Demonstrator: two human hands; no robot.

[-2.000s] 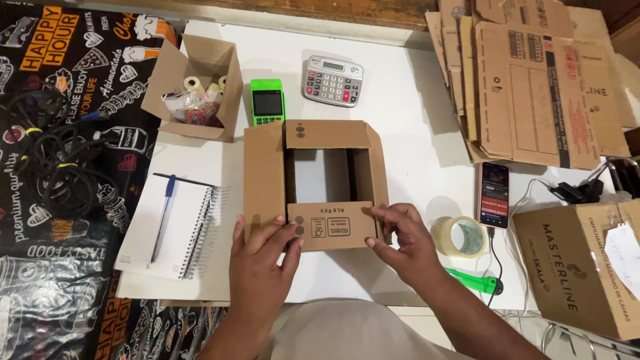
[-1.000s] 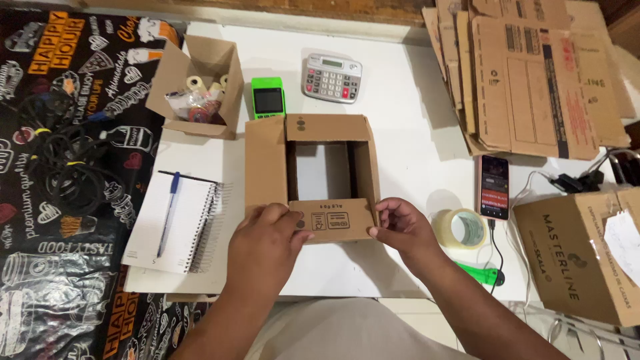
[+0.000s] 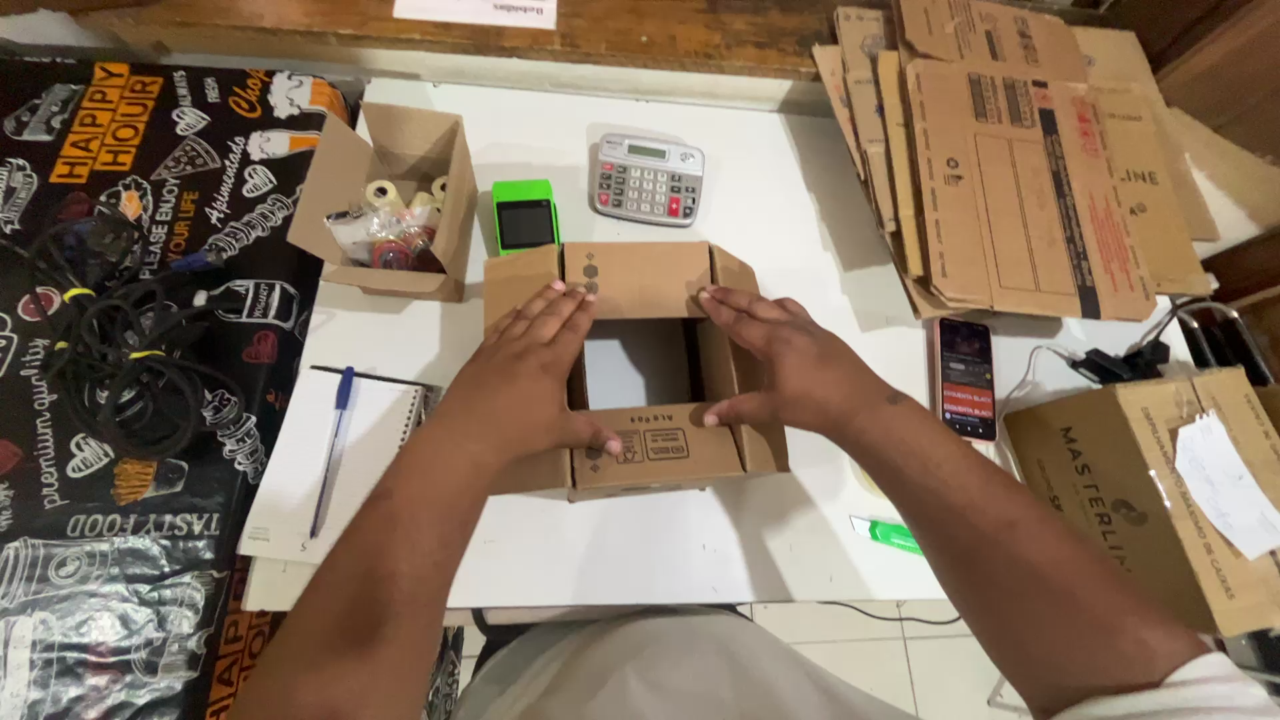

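Observation:
A cardboard box [image 3: 655, 468] with its flaps spread stands on the white table, and the pale surface shows through its rectangular opening. My left hand [image 3: 535, 380] lies over the left flap, fingertips at the far flap's left corner and thumb on the near flap. On the other side, my right hand [image 3: 785, 360] touches the far flap's right corner with its fingers, while its thumb rests on the near flap. Both hands have their fingers spread on the cardboard without gripping it. Just beyond the box are a green card terminal [image 3: 525, 216] and a grey calculator [image 3: 647, 180].
At left are a small open box [image 3: 440, 277] with paper rolls, a spiral notebook [image 3: 290, 480] and a blue pen [image 3: 330, 450]. Flattened cardboard [image 3: 1010, 180], a phone [image 3: 966, 380], a green cutter [image 3: 890, 535] and a larger carton [image 3: 1080, 490] lie right. My right forearm mostly hides the tape roll.
Both hands have moved from the near flap toward the far side of the box, and their fingers now rest at the far flap's corners. The box remains in front of me with its flaps spread.

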